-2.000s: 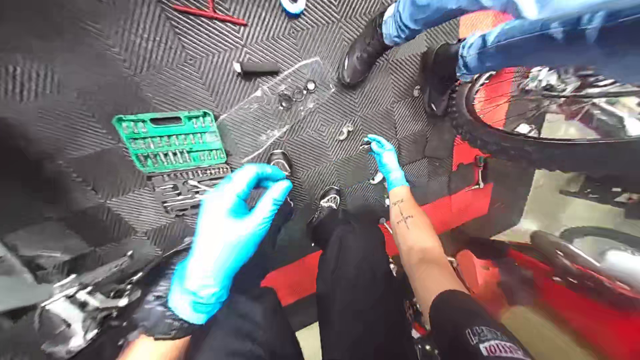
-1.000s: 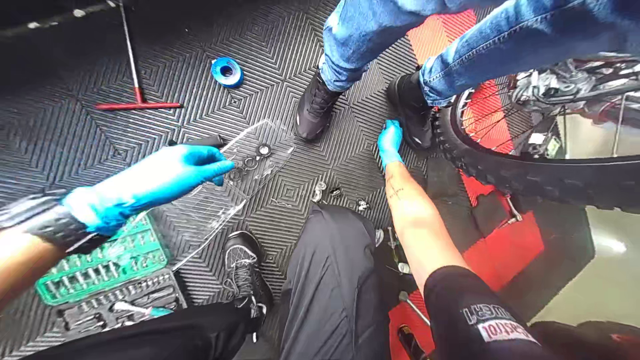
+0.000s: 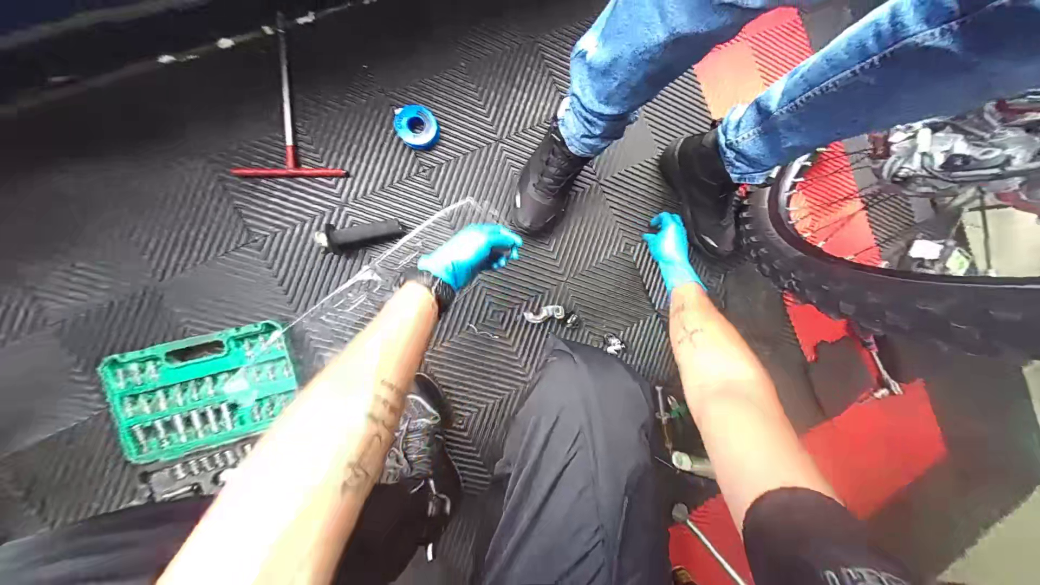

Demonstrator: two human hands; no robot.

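Note:
My left hand [image 3: 473, 256], in a blue glove, is over the upper end of a clear plastic sheet [image 3: 370, 280]; its fingers are curled and I cannot tell whether something small is in them. My right hand [image 3: 670, 244], gloved alike, hovers near the other person's black shoe [image 3: 703, 195], fingers bent; whether it holds anything is unclear. Between the hands, nearer to me, a small curved metal part [image 3: 544, 314] and another small metal part [image 3: 613, 344] lie on the ribbed floor. A black handlebar grip [image 3: 366, 234] lies left of my left hand.
A green socket set case [image 3: 191, 349] lies at left. Farther off are a T-handle wrench [image 3: 289, 171] and a roll of blue tape [image 3: 416, 127]. A person in jeans [image 3: 634, 65] stands ahead. At right are a knobby tire [image 3: 886, 301], a metal tool [image 3: 881, 370] and a long-handled tool [image 3: 707, 544].
My left hand has moved right across the plastic sheet, toward the other person's shoe. My right hand is still near the other shoe. The view has shifted.

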